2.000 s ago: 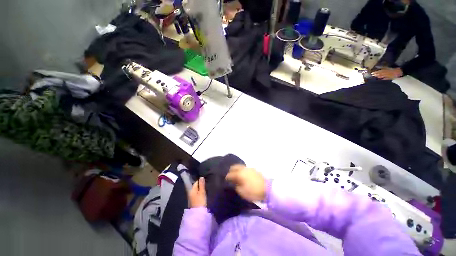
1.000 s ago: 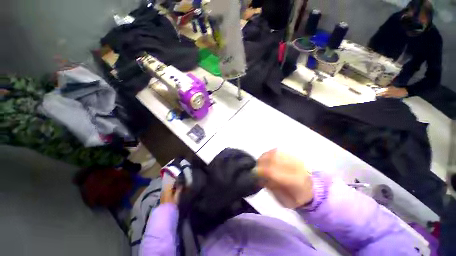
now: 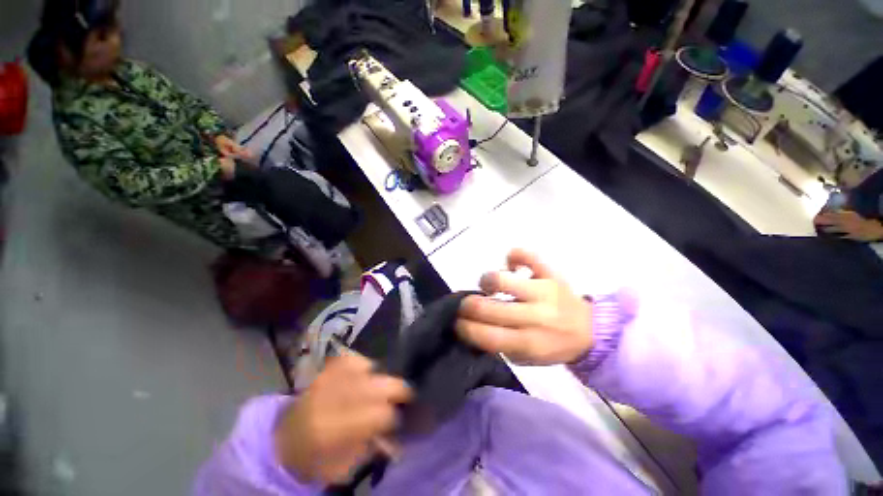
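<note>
A black garment piece (image 3: 436, 354) is bunched between my two hands in front of my chest, at the near edge of the white table. My left hand (image 3: 344, 417) is closed on its left side and is somewhat blurred. My right hand (image 3: 528, 315) grips its upper right side with the fingers curled. A white-and-dark bundle (image 3: 334, 325) lies low to the left, behind my left hand.
A white sewing machine with a purple end (image 3: 447, 155) stands on the white table (image 3: 600, 252). A small grey box (image 3: 432, 222) lies by its edge. A person in camouflage sleeves (image 3: 145, 145) sits at left, beside a red-brown bag (image 3: 257, 289). Another person's hand (image 3: 852, 225) is at far right.
The view has swung left, so the seated person at left now shows. My left hand has come up into fuller view on the black piece. My right hand still holds it.
</note>
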